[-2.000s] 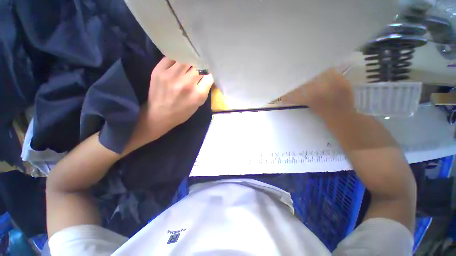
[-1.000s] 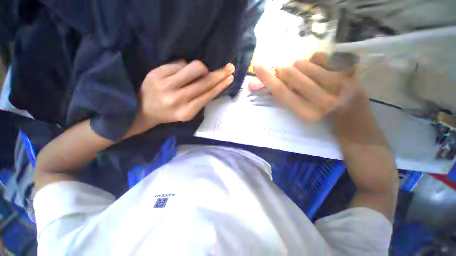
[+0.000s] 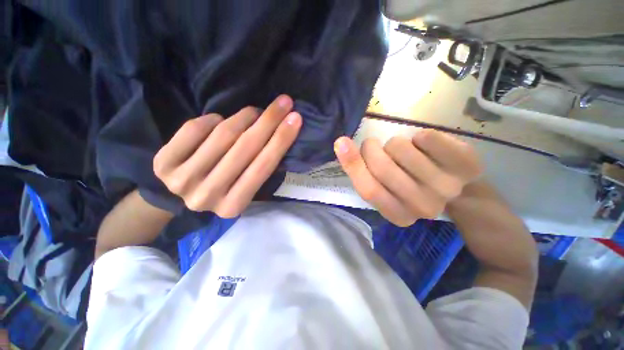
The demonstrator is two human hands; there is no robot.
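A dark navy garment (image 3: 232,41) fills the upper left and middle and hangs over my left wrist. My left hand (image 3: 229,160) holds its near part between fingers laid on top and a thumb hidden from view. My right hand (image 3: 414,178) is at the garment's right edge, with a fingertip against the cloth and the other fingers curled. The cloth between both hands is bunched in small folds. Whether anything lies inside the right palm is hidden.
The sewing machine head (image 3: 547,41) is at the upper right, with metal parts at its left end. The pale machine bed (image 3: 506,174) runs below it, with a printed scale. Blue crates (image 3: 417,253) are below the bed.
The view has shifted, so the machine head no longer blocks the hands. The garment now spreads further right, over the bed. My right hand has come to the garment's edge.
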